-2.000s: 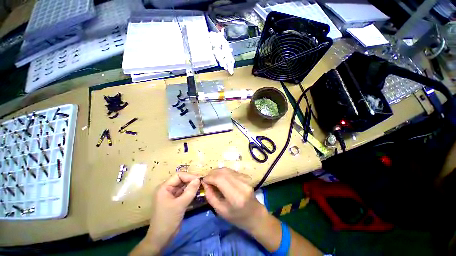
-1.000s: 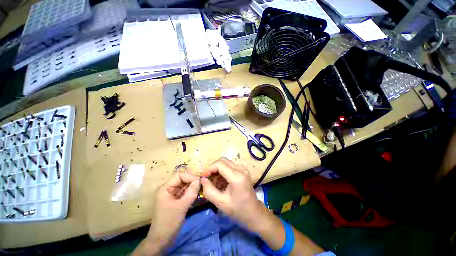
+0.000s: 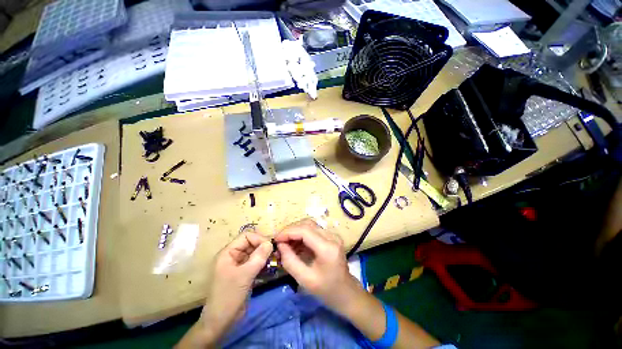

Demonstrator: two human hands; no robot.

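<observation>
A small dark cylindrical assembly (image 3: 274,253) with a gold glint is pinched between both hands at the bench's front edge. My left hand (image 3: 239,264) holds it from the left with thumb and fingertips. My right hand (image 3: 314,258) pinches its top from the right, with a blue band on the wrist. The fingers hide much of the part. A thin wire ring (image 3: 249,228) lies just behind the fingertips. A short black tubular part (image 3: 252,200) lies on the cardboard beyond them.
Left: compartment tray (image 3: 99,204) of dark pieces, plastic film (image 3: 179,249), black clump (image 3: 155,143). Centre: metal fixture (image 3: 293,163), glue syringe (image 3: 307,127), round bowl (image 3: 346,146), scissors (image 3: 356,200). Right: black cable, soldering station (image 3: 443,129). Behind: fan (image 3: 397,65), stacked white trays (image 3: 225,61).
Both hands stay together at the same place. The right fingers have shifted slightly around the part, and a dark end now shows between the fingertips. The soldering station's red light no longer shows.
</observation>
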